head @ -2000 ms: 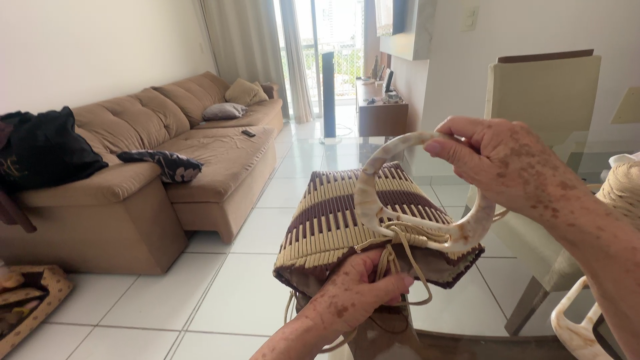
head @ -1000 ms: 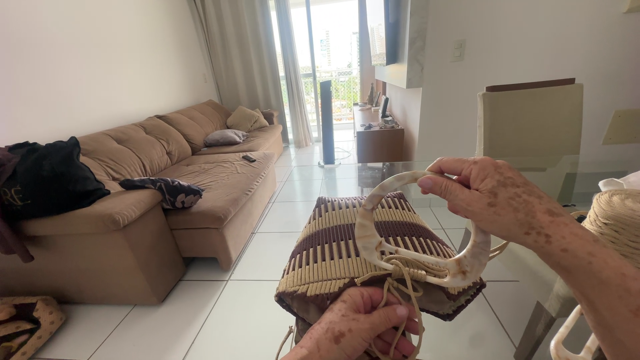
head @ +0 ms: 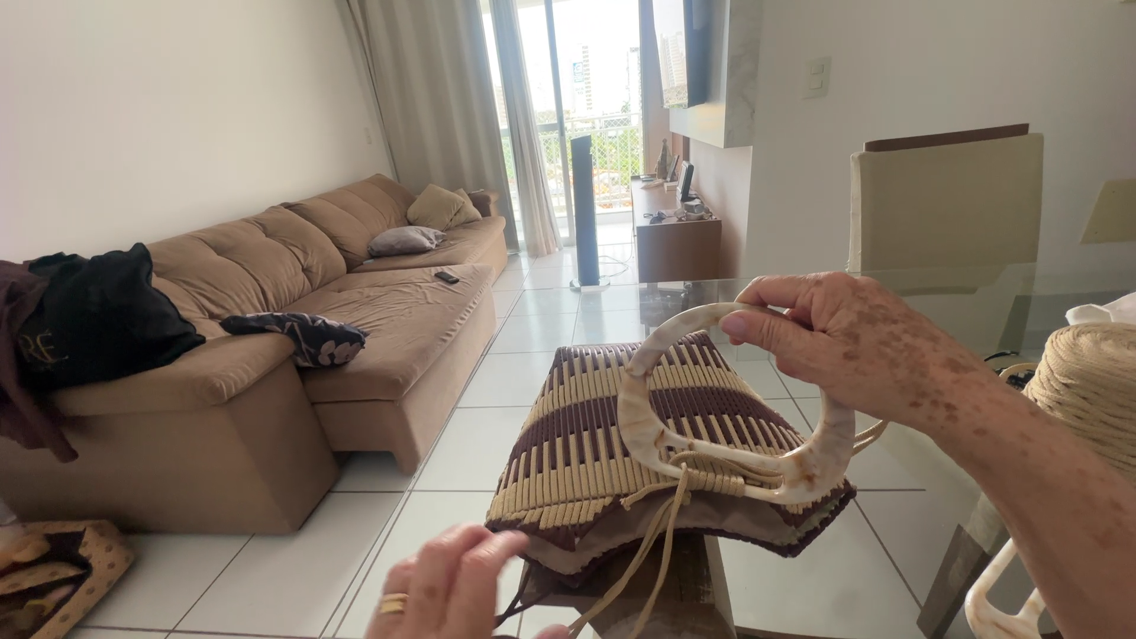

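My right hand grips the top of a marbled cream ring-shaped bag handle and holds it up. Beige cord is wound around the handle's lower bar, and loose cord ends hang from it. Below and behind lies a woven cord handbag in beige and dark maroon, on a glass table, its lined opening toward me. My left hand, with a ring on one finger, is at the bag's near left corner, fingers apart and slightly blurred; no cord shows in it.
On the right of the glass table stand a large spool of beige cord and a second marbled handle. An upholstered chair is beyond. A brown sofa stands at the left, with a patterned box-like container on the floor.
My left hand has let go of the cord at the handle's base and moved left and down to the bag's near corner. The right hand still holds the handle.
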